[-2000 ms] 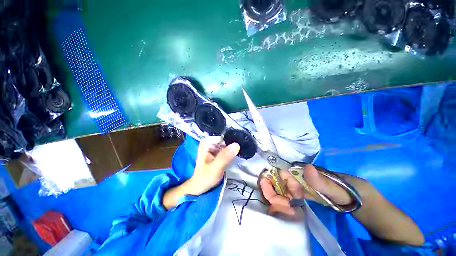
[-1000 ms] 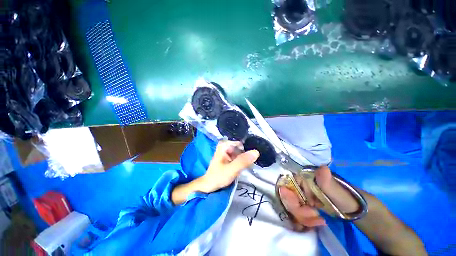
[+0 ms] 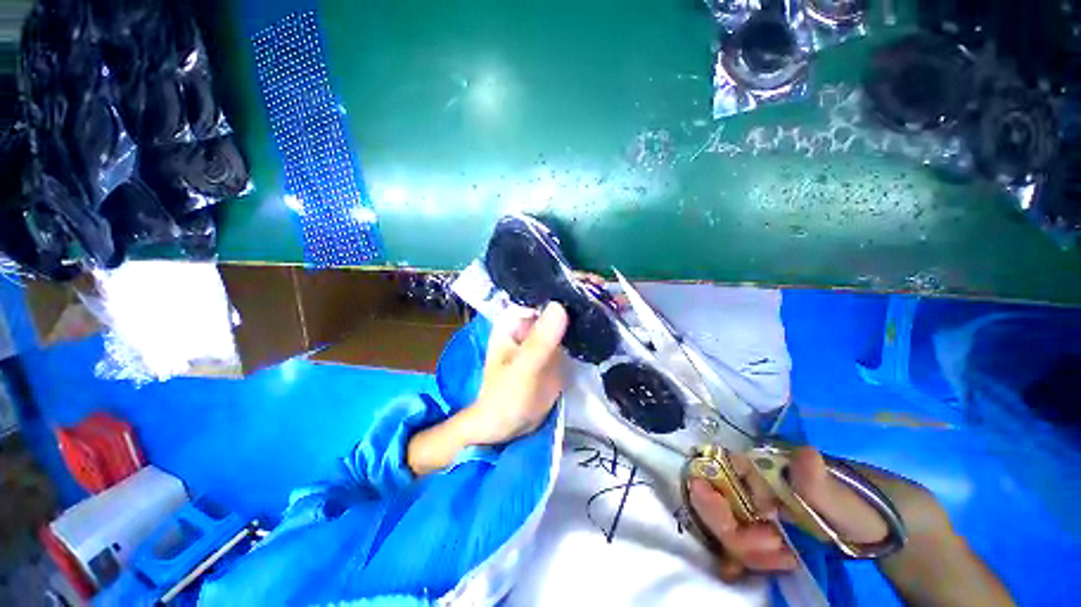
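A film-edged strip of three black discs (image 3: 644,397) slants over my white apron, its upper end at the green bench's edge. My left hand (image 3: 516,377) pinches the strip near the middle disc, thumb on top. My right hand (image 3: 759,510) holds scissors (image 3: 711,429) by their gold-and-silver loops. The blades are parted and point up and left, one along the strip's right side. The lowest disc lies close to the scissors' pivot. The other blade is hard to see by the film.
The green bench (image 3: 474,131) bears a stack of black film-packed parts (image 3: 119,142) at left, a blue perforated strip (image 3: 314,154), a single cut piece (image 3: 765,57) and more black discs (image 3: 1014,131) at right. Below are an open cardboard box (image 3: 267,320) and white plastic (image 3: 166,314).
My left hand's grip has moved up the strip, from the lowest disc to near the middle one. The scissors and right hand have shifted right and down in view. The view has shifted too.
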